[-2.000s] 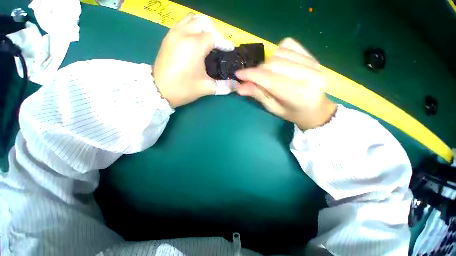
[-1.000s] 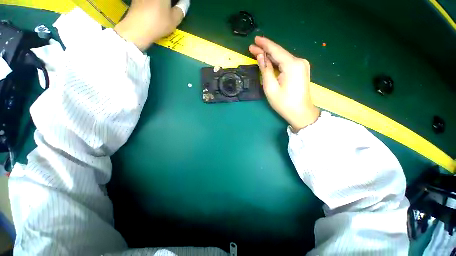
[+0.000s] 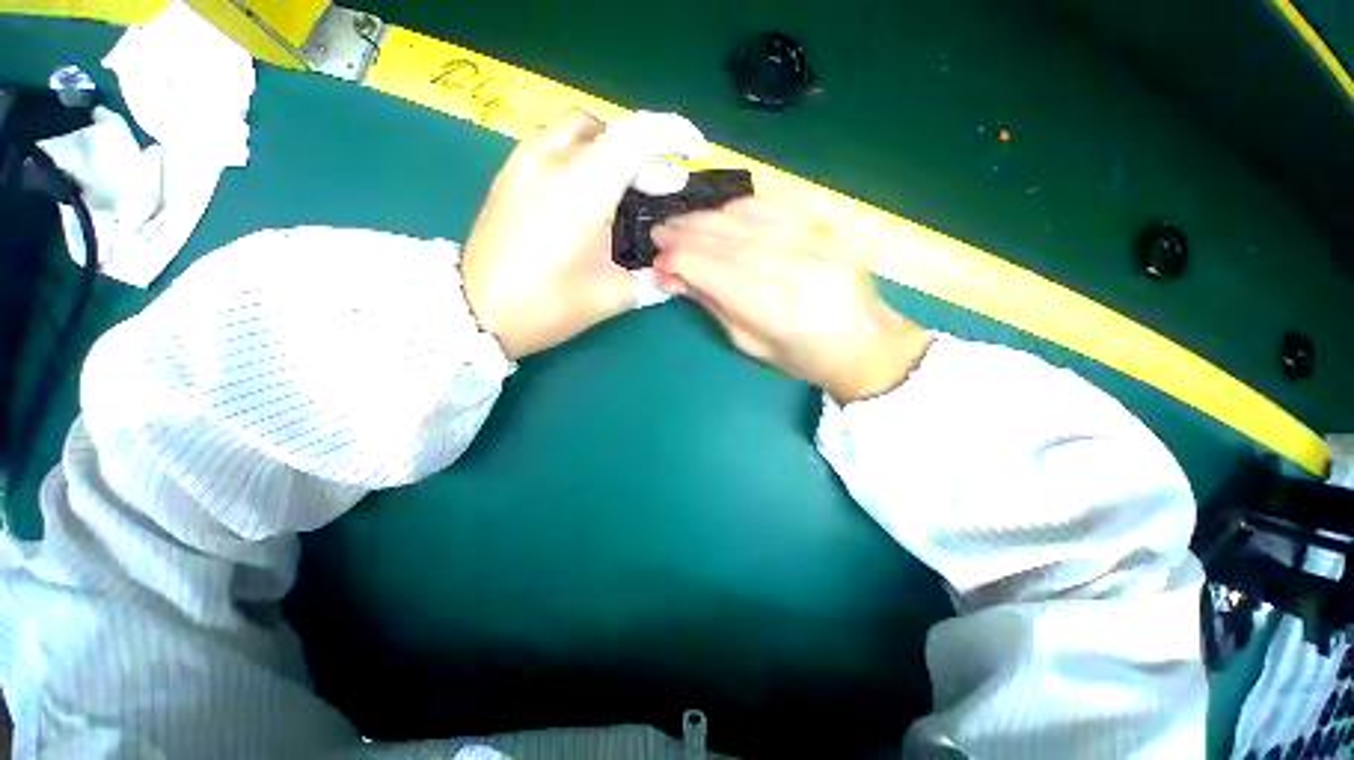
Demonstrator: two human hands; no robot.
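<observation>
The black fixture (image 3: 719, 187) lies on the bench against the yellow edge strip, partly covered by both hands. My left hand (image 3: 553, 238) grips its left end, with white finger cots on the fingertips. My right hand (image 3: 787, 275) lies over the fixture's middle and right side, fingertips on it. The fixture's ring seat is hidden under my fingers. I cannot tell whether a round part sits in it, or whether my right hand holds a tool.
Round black parts (image 3: 771, 70) lie spaced on the green belt beyond the yellow edge strip (image 3: 1039, 305). Crumpled white wipes (image 3: 175, 112) and black equipment with a cable (image 3: 33, 178) are at the left. A black device (image 3: 1289, 542) is at the right edge.
My left hand has come back from the upper left onto the fixture. My right hand has moved left from the fixture's right end onto its middle. The round parts on the belt appear shifted slightly right.
</observation>
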